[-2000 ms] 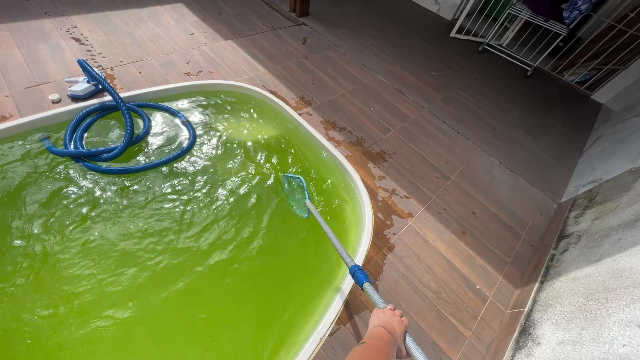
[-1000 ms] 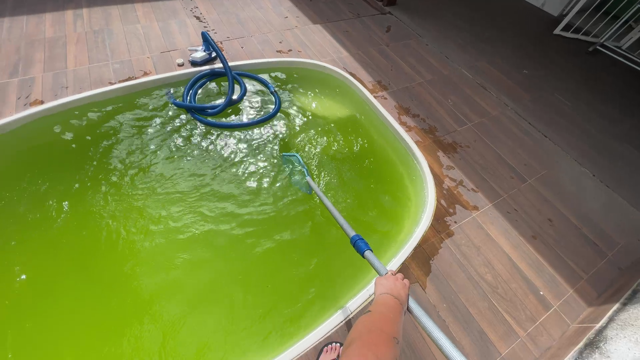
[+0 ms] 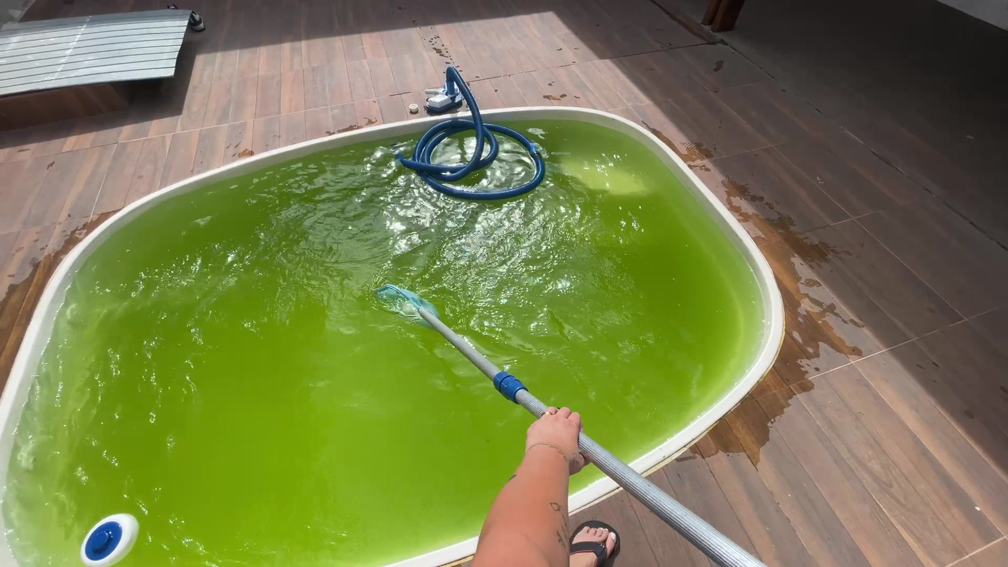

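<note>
My left hand (image 3: 554, 435) is closed around a ribbed grey metal pole (image 3: 661, 502), just behind its blue collar (image 3: 509, 386). The pole slopes from the lower right corner up and left over the green water. At its far end a light blue skimmer net (image 3: 405, 301) lies at the water's surface near the middle of the pool, partly under. My right hand is out of view, as is the near end of the pole. A white pool rim (image 3: 776, 315) curves around the water.
A coiled blue hose (image 3: 539, 169) floats by the far rim and runs up to a white and blue pool vacuum head (image 3: 442, 100) on the wood-look deck. A blue and white round float (image 3: 109, 540) is at lower left. Corrugated panel (image 3: 102, 47) at upper left; sandalled foot (image 3: 594, 542) below.
The net has moved away from the right rim toward the middle of the pool, with my left hand still on the pole. The view has swung left, bringing in the panel and the round float.
</note>
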